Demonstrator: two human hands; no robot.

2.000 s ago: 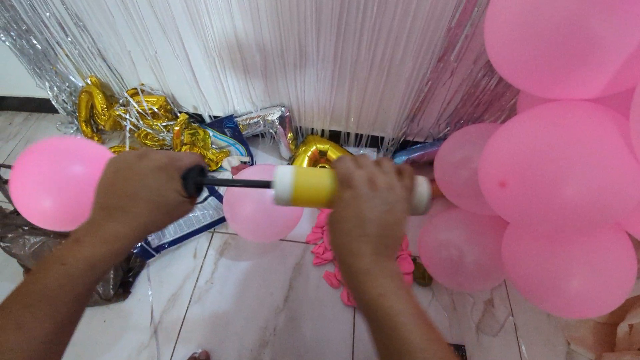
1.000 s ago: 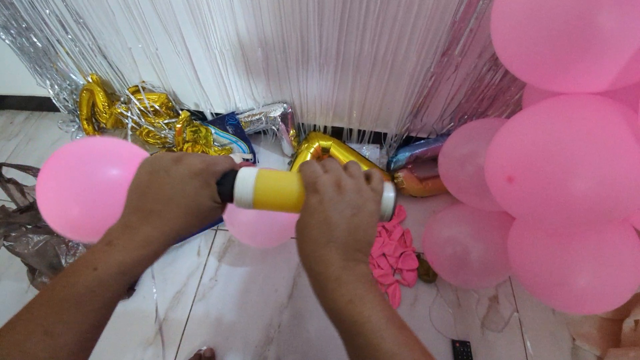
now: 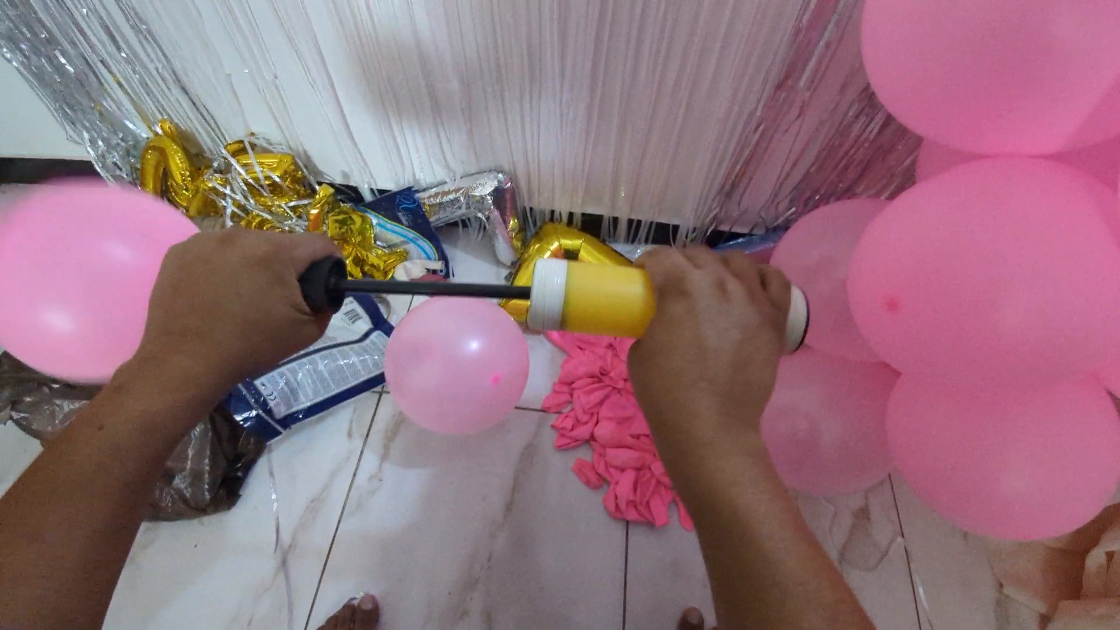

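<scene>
My left hand (image 3: 236, 302) is closed around the black handle of a hand balloon pump (image 3: 608, 297). The black rod is drawn out and shows between the handle and the yellow barrel with its white collar. My right hand (image 3: 713, 324) grips the barrel near its white far end. At the left, a pink inflated balloon (image 3: 83, 280) sits against or just behind my left hand; how it is held is hidden. A smaller pink balloon (image 3: 457, 366) is below the rod. Uninflated pink balloons (image 3: 617, 429) lie in a pile on the floor, partly behind my right wrist.
A cluster of large pink balloons (image 3: 980, 271) stands at the right. Gold foil balloons (image 3: 262, 179), a silver foil balloon (image 3: 464, 197) and a blue-and-white package (image 3: 324, 372) lie near the fringe curtain (image 3: 542, 105). A dark plastic bag (image 3: 197, 464) is at the lower left.
A second ago the pump was pushed in, with the handle against the barrel; now my hands are farther apart and the rod shows again. The balloon by my left hand has moved left.
</scene>
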